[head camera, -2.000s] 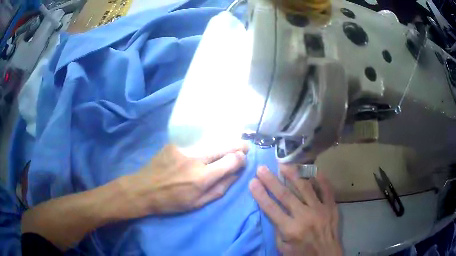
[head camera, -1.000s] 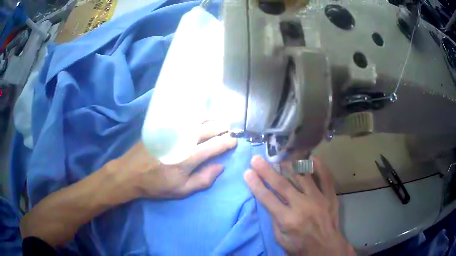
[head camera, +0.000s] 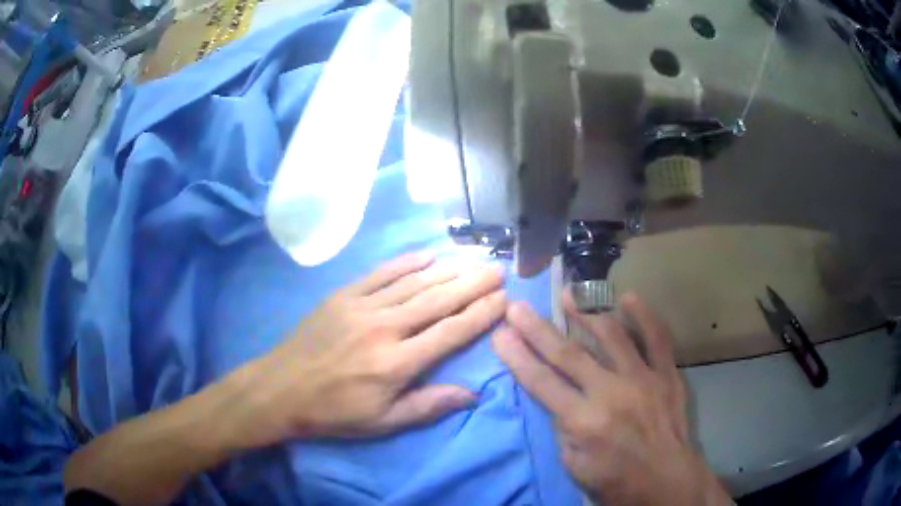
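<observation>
The light blue garment (head camera: 217, 296) lies in folds over the left and middle of the machine table and passes under the sewing machine head (head camera: 494, 109). My left hand (head camera: 366, 351) lies flat on the cloth, fingertips just in front of the presser foot area (head camera: 499, 240). My right hand (head camera: 613, 395) rests on the garment's right edge, its index and middle fingertips near my left fingertips, other fingers spread toward the small ribbed metal knob (head camera: 593, 295). Neither hand visibly grips the cloth. The needle is hidden behind the head's cover. No label shows.
The glowing white lamp (head camera: 341, 138) hangs left of the head. Dark snips (head camera: 795, 338) lie at the right, across the bed plate's (head camera: 692, 316) edge and the white table (head camera: 761, 415). Cardboard with yellow tape (head camera: 203, 35) is at upper left. A ribbed tension knob (head camera: 674, 178) faces me.
The view has shifted, so the machine head and lamp stand further left. My left hand has moved right and nearer me over the cloth, its fingers now beside my right fingertips. The raised-looking cover appears more edge-on.
</observation>
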